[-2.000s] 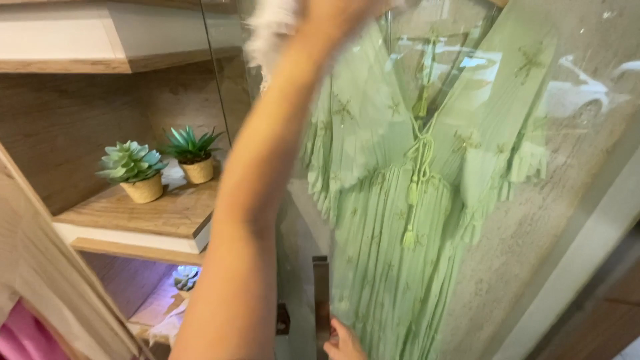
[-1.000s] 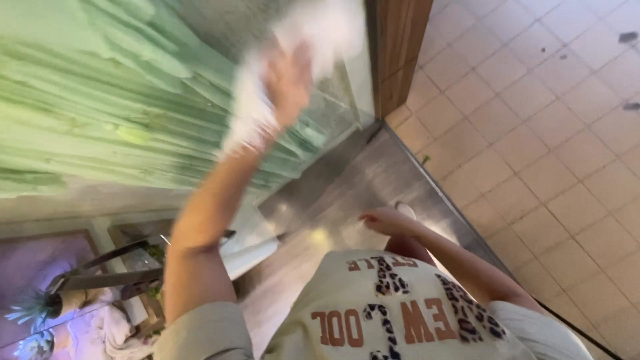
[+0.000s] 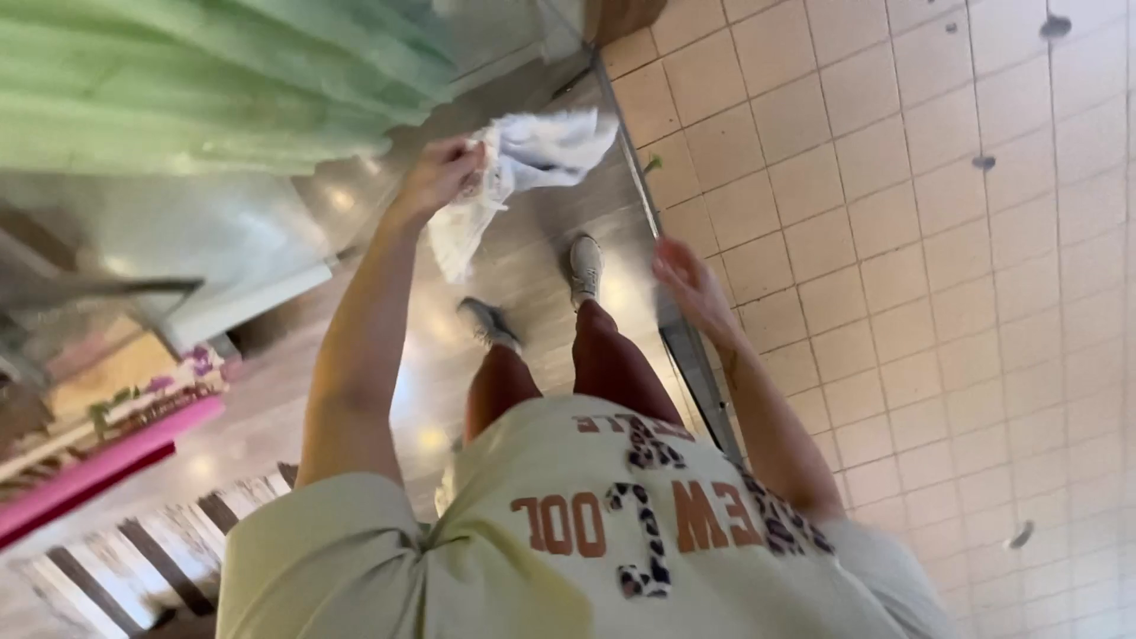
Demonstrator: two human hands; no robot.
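My left hand (image 3: 450, 177) is shut on a crumpled white cloth (image 3: 550, 146), which hangs out on both sides of the fingers above the grey floor. My right hand (image 3: 690, 282) is blurred, near the metal door track (image 3: 632, 169) at the edge of the tiles; nothing shows in it, and how far its fingers are apart is hard to tell. The green pleated dress (image 3: 213, 80) is at the upper left, beside the left hand but apart from it.
Pale square tiles (image 3: 887, 222) with several dark spots cover the right side. A grey wood-look floor (image 3: 532, 257) lies under my shoes (image 3: 585, 266). At the lower left are a pink-edged shelf (image 3: 115, 453) with purple flowers and a striped surface (image 3: 151, 568).
The cloth has come away from in front of the green dress and now hangs over the floor in my left hand. My right hand has moved out over the tile edge.
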